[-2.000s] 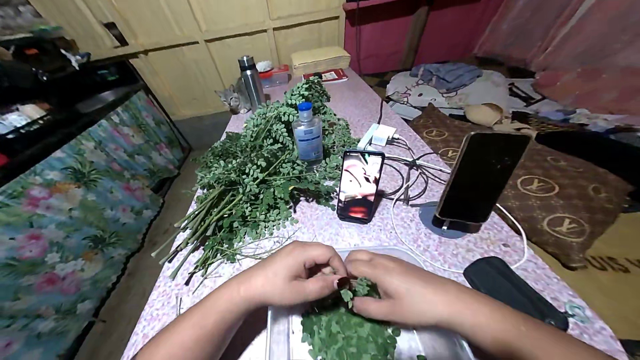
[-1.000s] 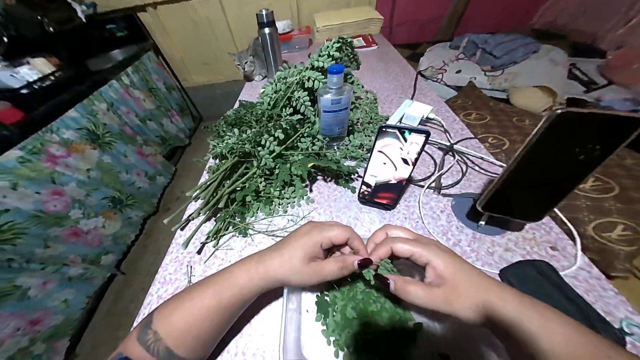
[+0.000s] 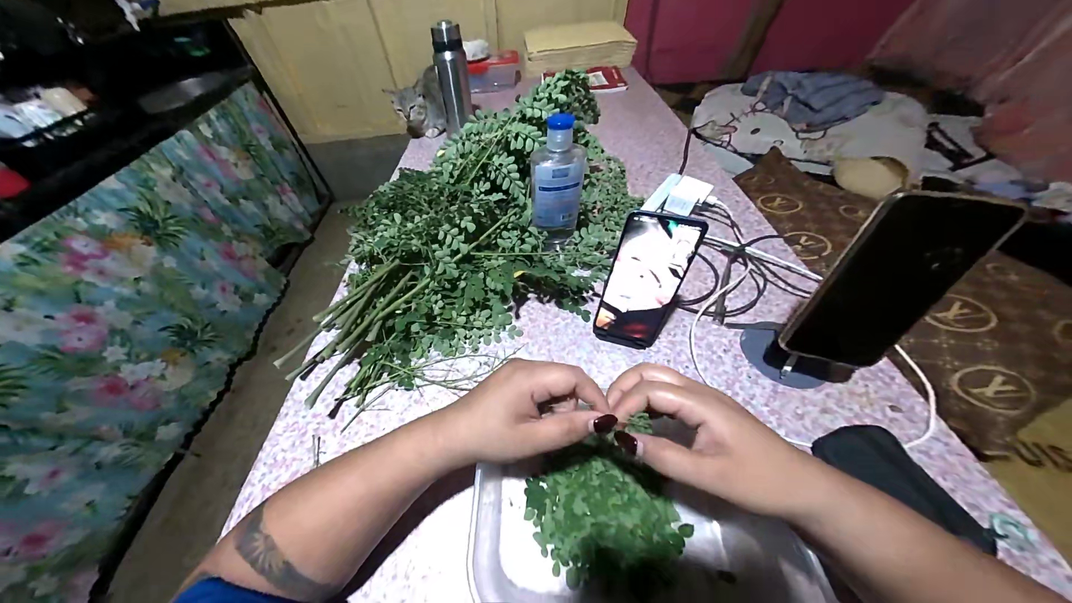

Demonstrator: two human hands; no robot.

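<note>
My left hand (image 3: 544, 412) and my right hand (image 3: 699, 431) meet above a metal tray (image 3: 487, 536), their thumbs and fingertips pinched together on a small leafy sprig (image 3: 638, 422). Part of the sprig is hidden by the fingers. Beneath them, a heap of small green leaves (image 3: 603, 511) lies in the tray. Beyond my left hand, a large bundle of leafy green branches (image 3: 469, 226) rests on the table, its cut stems (image 3: 352, 322) pointing toward the lower left. A few thin bare stalks (image 3: 440, 373) lie between the bundle and my left hand.
A clear bottle with a blue cap (image 3: 557, 184) stands against the branches. A lit smartphone (image 3: 649, 280), cables (image 3: 741, 260), a dark device on a round stand (image 3: 900, 276) and a black pouch (image 3: 900, 481) are to the right. A steel flask (image 3: 452, 79) and a cat (image 3: 419, 105) are at the back.
The view has shifted somewhat. Both hands stay together above the tray, fingertips still at the greenery; nothing else has plainly changed.
</note>
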